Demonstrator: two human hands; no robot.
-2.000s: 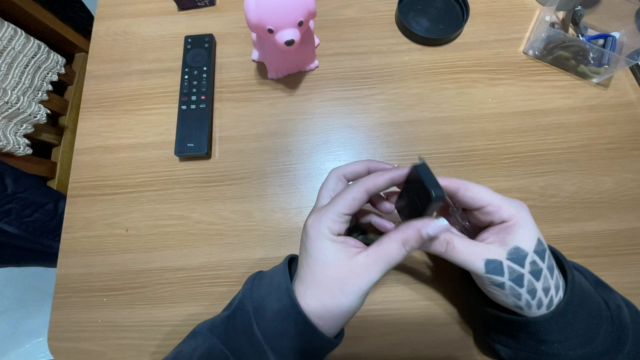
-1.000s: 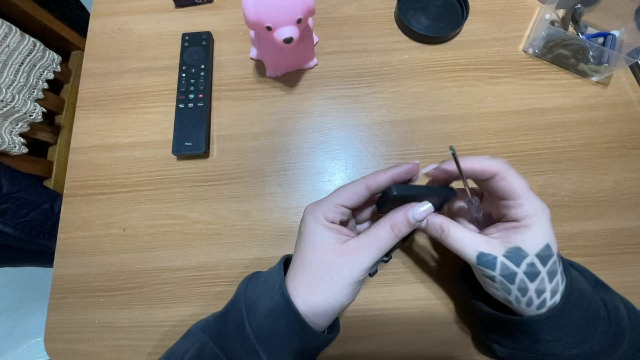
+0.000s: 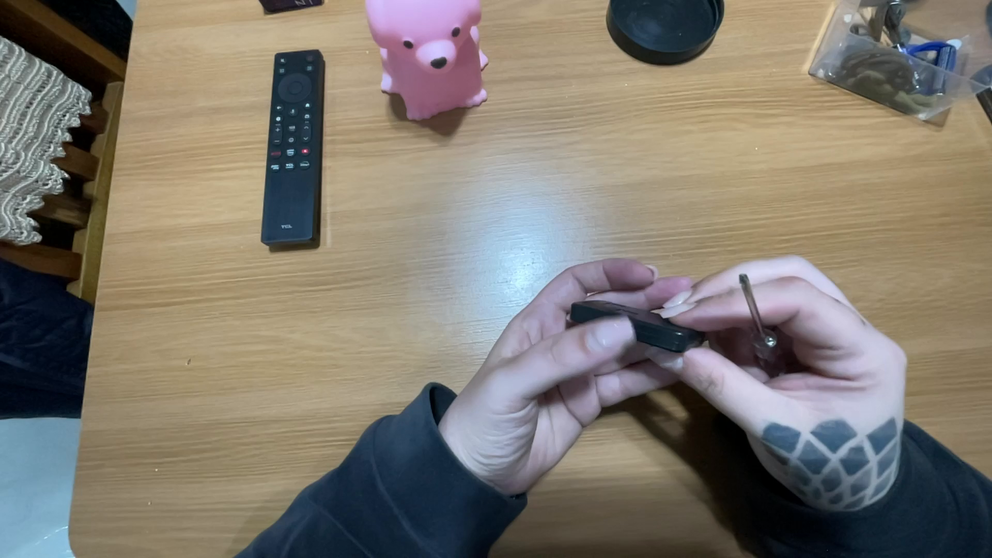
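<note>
A small flat black plastic case [image 3: 659, 329] is held above the table's near half. My left hand [image 3: 550, 372] grips its left part, thumb on the near edge and fingers behind. At its right end, the thumb and fingertips of my right hand [image 3: 798, 356] pinch it. A small screwdriver [image 3: 750, 301] is tucked in my right hand, its thin metal shaft pointing up and its clear handle mostly hidden by the palm. What the case is, I cannot tell. The ends of my left fingers are partly behind it.
On the wooden table [image 3: 349, 372] lie a black remote control [image 3: 292, 147], a pink animal figure [image 3: 430, 58], a round black lid or dish [image 3: 665, 27] and a clear plastic box [image 3: 883, 77] of small metal parts. A dark box [image 3: 290, 4] shows at the top edge; a chair [image 3: 101, 186] stands left.
The black case has turned from tilted upright to nearly flat between my hands. The screwdriver's shaft, standing up in my right hand one second ago, still does.
</note>
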